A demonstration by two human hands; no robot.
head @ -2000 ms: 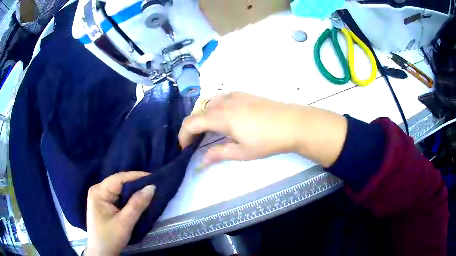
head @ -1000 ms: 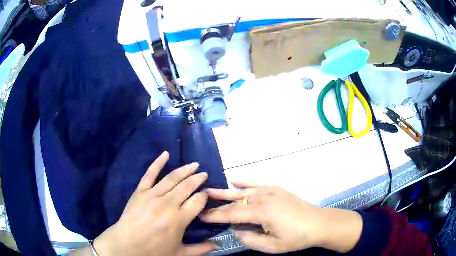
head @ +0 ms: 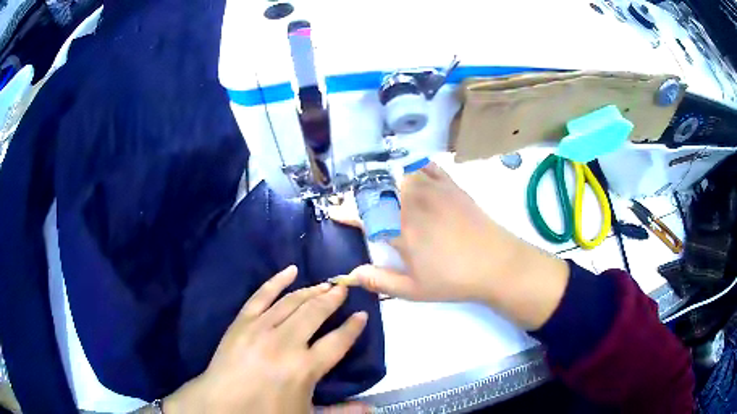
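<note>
The dark navy cloth (head: 162, 202) covers the left of the machine bed and runs under the presser foot (head: 317, 206). My left hand (head: 275, 348) lies palm down on the cloth in front of the foot, fingers spread. My right hand (head: 452, 242) is at the cloth's right edge, its thumb at the edge near my left fingertips. Its other fingers reach behind the grey-blue round knob (head: 378, 212) toward the presser foot and are partly hidden. The needle is too small to make out.
The white machine head (head: 355, 40) stands behind. A cardboard piece (head: 501, 121) and a mint-green block (head: 595, 133) are on it. Scissors with green and yellow handles (head: 594, 206) and orange-brown snips (head: 664, 232) lie at right. A ruler tape (head: 477, 390) follows the table's front edge.
My right hand has moved from the front edge of the cloth up beside the presser foot and knob. My left hand stays flat on the cloth. The view has shifted, showing more of the machine head.
</note>
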